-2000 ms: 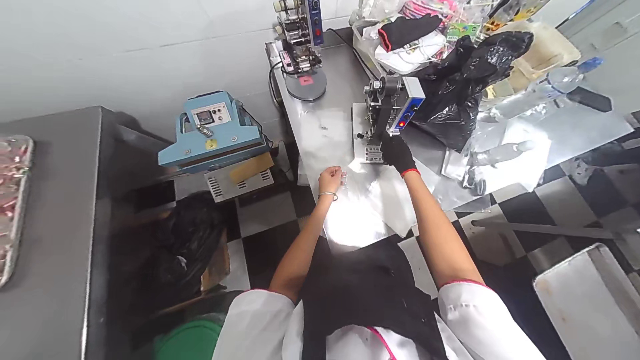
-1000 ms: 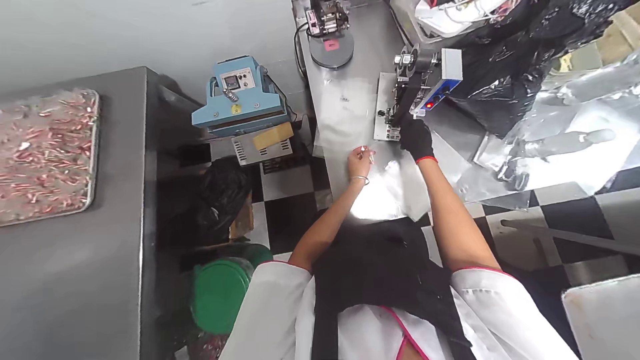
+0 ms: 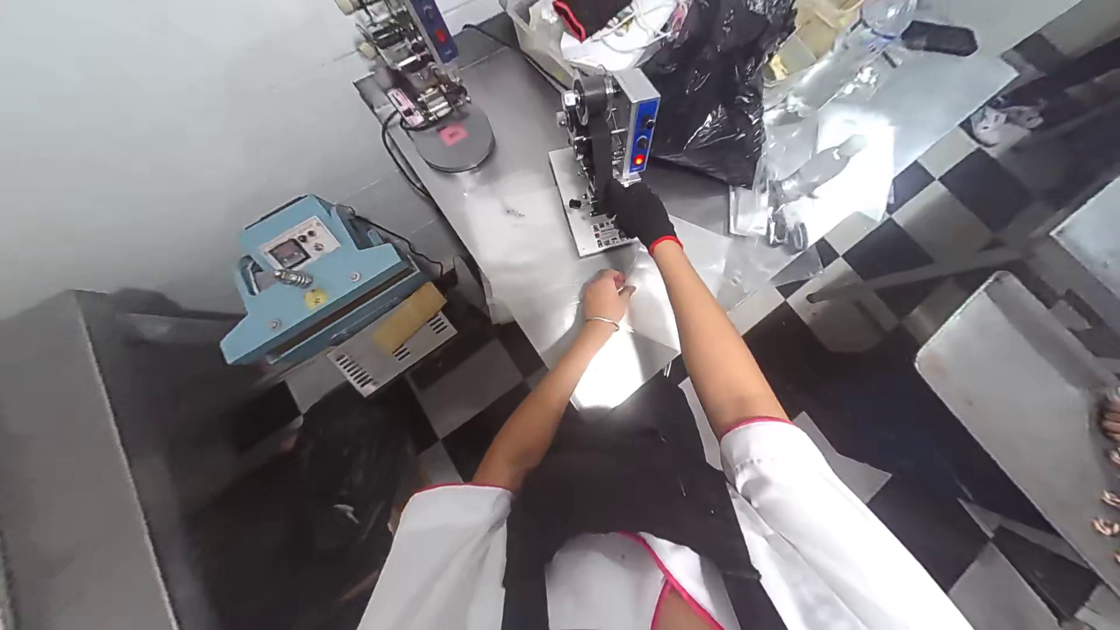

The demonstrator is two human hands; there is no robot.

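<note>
A ribbon coding machine [image 3: 604, 131] with a blue control panel and a lit red light stands on the metal table. My right hand [image 3: 637, 213], in a black glove with a red cuff, is at the lower front of this machine, by its base plate; its fingers are partly hidden, so its grip is unclear. Below the base plate, my bare left hand [image 3: 606, 296] has its fingertips drawn together at clear plastic film [image 3: 652, 306]; whether it pinches the film cannot be made out. More clear plastic sheets [image 3: 516, 227] lie to the left of the machine.
Another coding machine [image 3: 424, 79] with a round plate stands back left. A blue sealing machine [image 3: 319, 271] is at the left, beyond the table edge. A black plastic bag [image 3: 713, 96] and a filled bin [image 3: 542, 44] stand behind right. A metal tray [image 3: 1006, 350] is at far right.
The view has shifted around. Both hands stay near the same coding machine, the gloved one at its front and the bare one below the base plate.
</note>
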